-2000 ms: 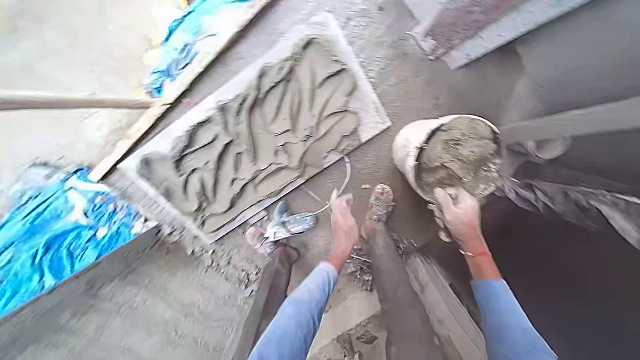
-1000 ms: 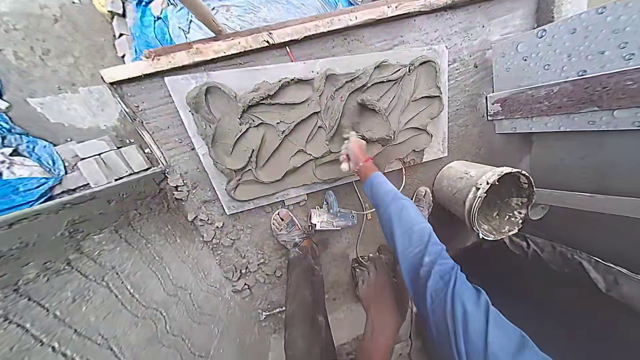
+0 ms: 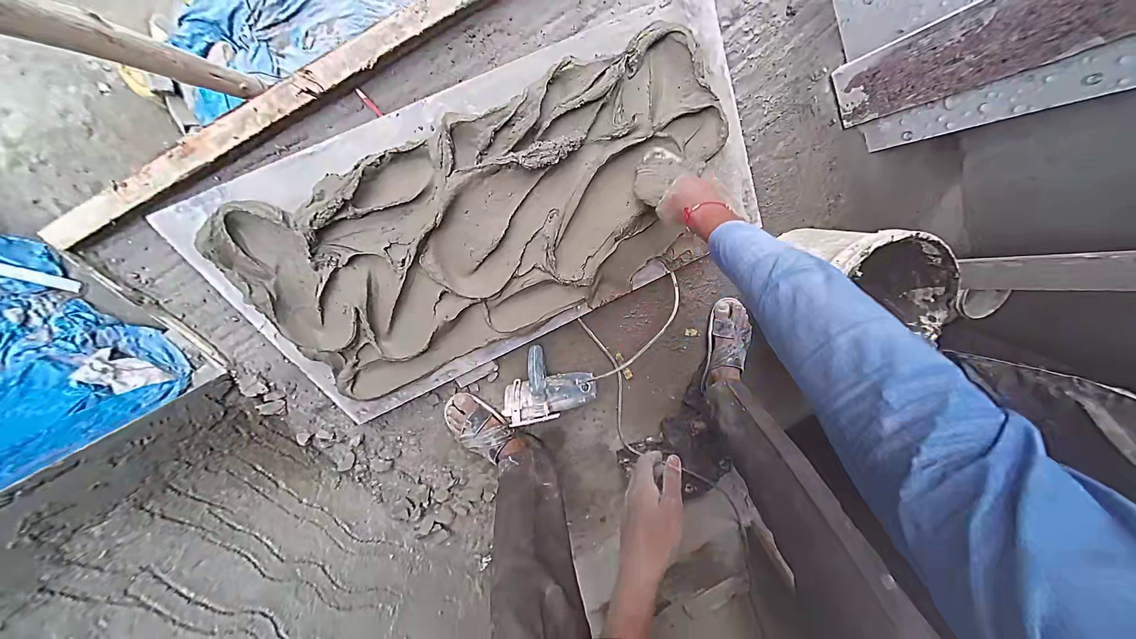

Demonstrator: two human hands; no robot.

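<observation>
Wet grey mortar (image 3: 497,213) lies in thick ridges over a large pale slab (image 3: 257,191). My right hand (image 3: 690,197) reaches over the slab's right part and grips a trowel (image 3: 658,173), whose mortar-coated blade touches the mortar; its handle is hidden in the fist. Below the slab, my left hand (image 3: 655,506) hangs over the ground between my legs, fingers slightly bent and apart, holding nothing. A mortar-smeared bucket (image 3: 843,248) lies on its side right of the slab, partly behind my right sleeve, its mouth facing right.
A handheld power saw (image 3: 550,395) and its cable lie between my sandalled feet. A wooden board (image 3: 266,111) runs behind the slab, with a pole (image 3: 133,49) and blue sheeting (image 3: 284,35) beyond. Stacked panels (image 3: 985,71) stand at upper right; rubble (image 3: 435,497) lies lower left.
Two seconds ago my right hand was at the bucket, then full of mortar and upright-looking; it is now over the slab. My left hand, out of view one second ago, shows again. The view has turned.
</observation>
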